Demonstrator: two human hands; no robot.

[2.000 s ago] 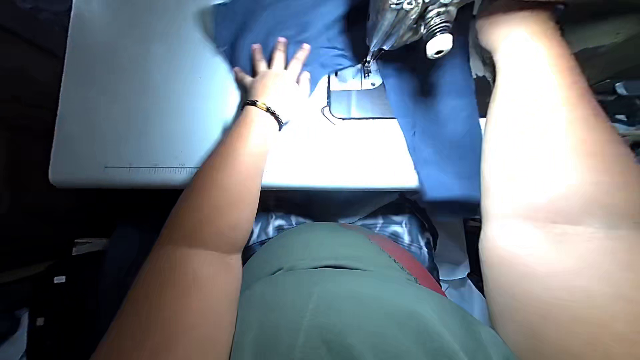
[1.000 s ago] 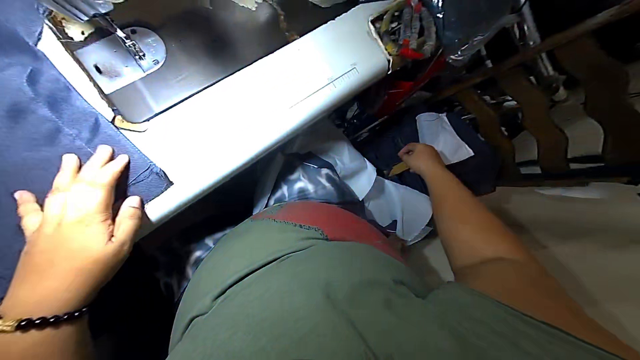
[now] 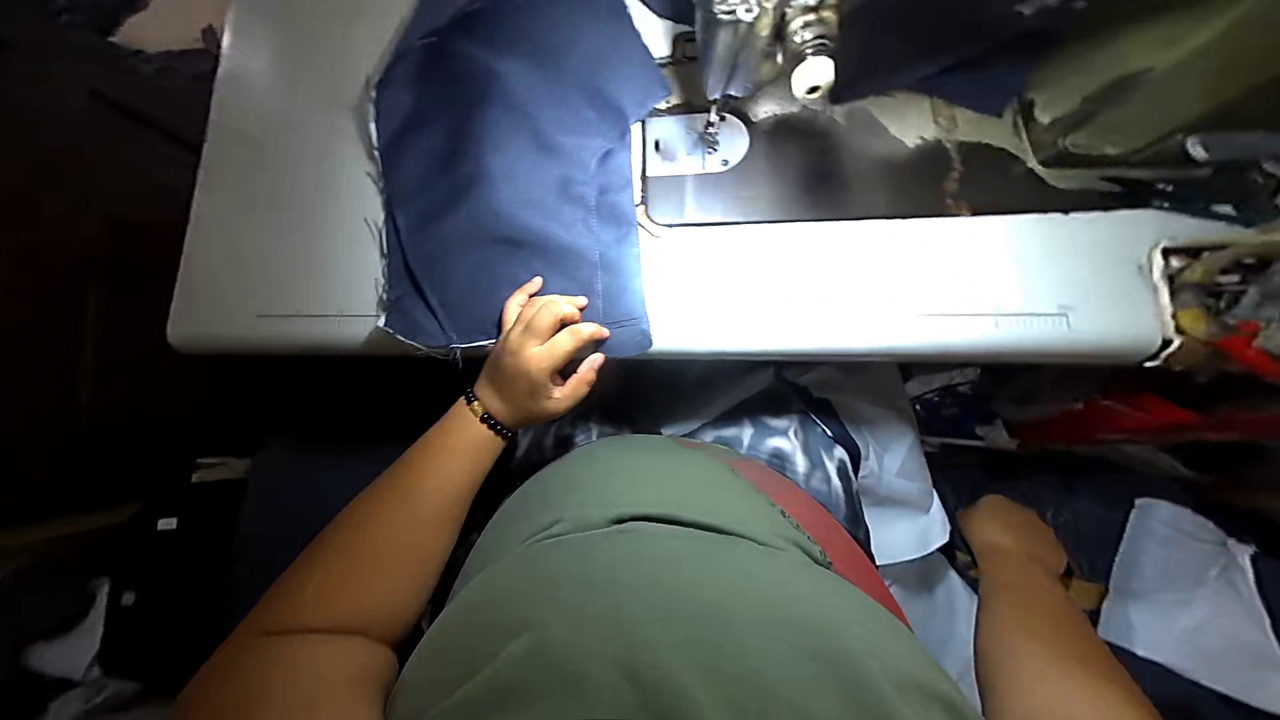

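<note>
Dark blue fabric (image 3: 500, 170) with frayed left and lower edges and a stitched line near its right edge lies on the white bed of a sewing machine (image 3: 800, 290). My left hand (image 3: 545, 355), with a beaded bracelet at the wrist, rests on its lower edge, fingers bent and apart. The presser foot and needle area (image 3: 712, 132) stand just right of the fabric, over a metal plate. Low on the right, my right hand (image 3: 1012, 535) is beside dark cloth and white cloth pieces (image 3: 1180, 590); its fingers are hidden, so what it holds does not show.
More dark and olive cloth (image 3: 1160, 80) lies behind the machine bed at the upper right. Coloured wires or cords (image 3: 1225, 320) show in an opening at the bed's right end. White cloth (image 3: 890, 470) hangs below the front edge near my lap.
The view has swung back left from the right side. My left hand, spread flat on the blue fabric a second ago, now has bent fingers at its lower edge. My right hand has stayed low among the cloth.
</note>
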